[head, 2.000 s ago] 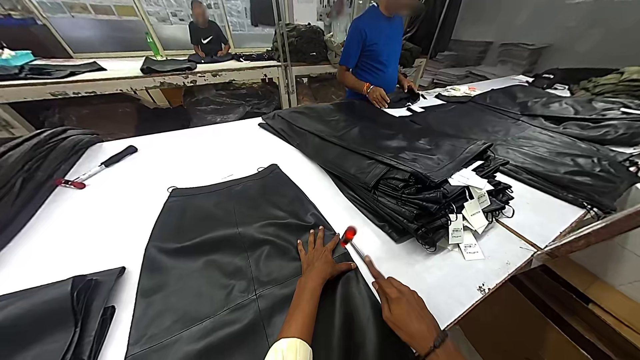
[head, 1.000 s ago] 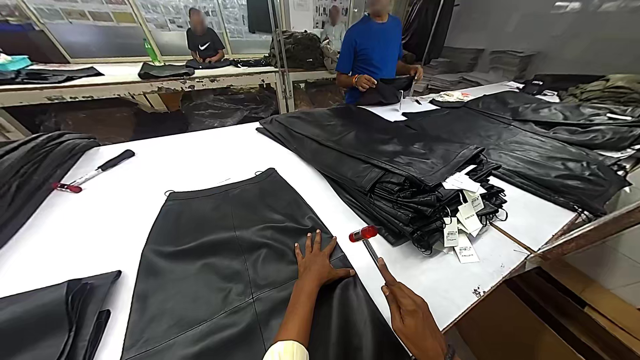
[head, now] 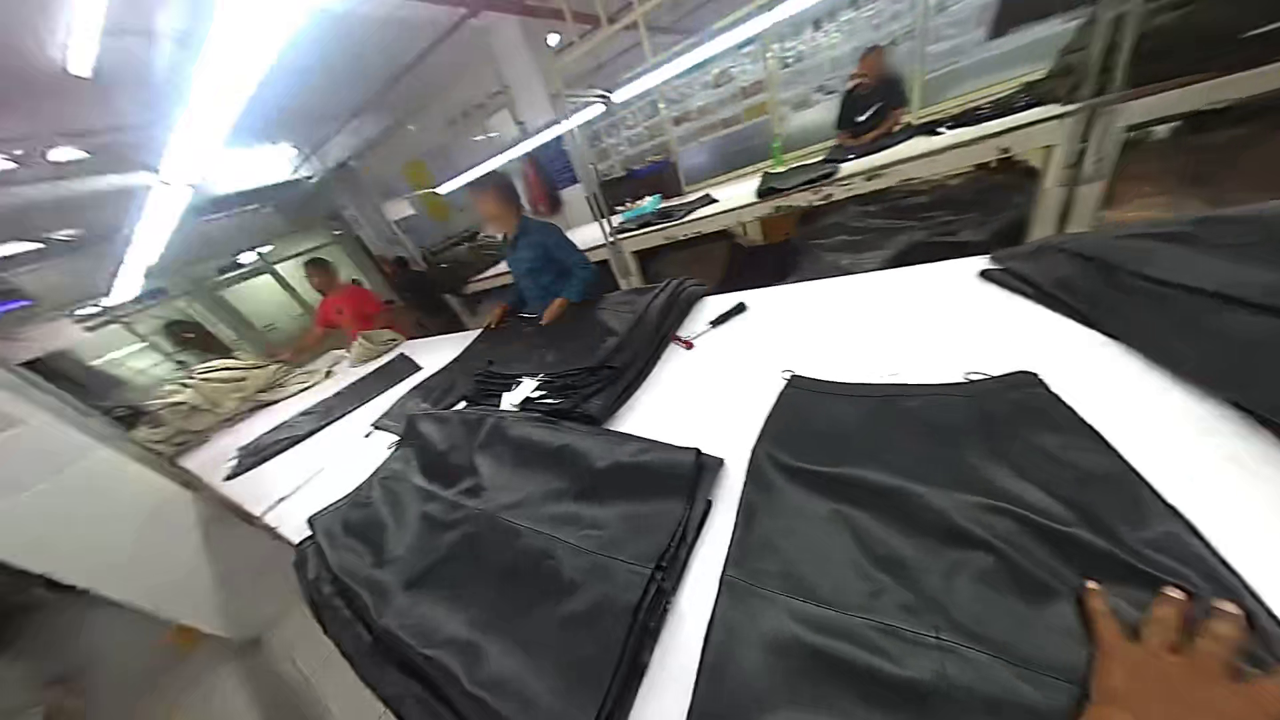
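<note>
A black leather skirt (head: 930,520) with hanger loops at its waistband lies flat on the white tabletop. My left hand (head: 1170,650) rests on it at the lower right edge of the view, fingers spread and partly cut off by the frame. My right hand is outside the picture, and so is the red-headed hammer. To the left of the skirt lies a folded stack of black leather garments (head: 510,540). Beyond both, a black-handled tool with a red end (head: 712,325) lies on the table.
More black leather garments lie at the far right (head: 1180,290) and in a tagged pile (head: 560,370) at the back. A person in a blue shirt (head: 545,260) stands at that pile. Two others are farther off, one in red (head: 350,310), one at a rear bench (head: 870,105).
The view has swung strongly left and up. My right hand and the hammer, seen in both earlier frames, are now out of view. My left hand is still on the skirt.
</note>
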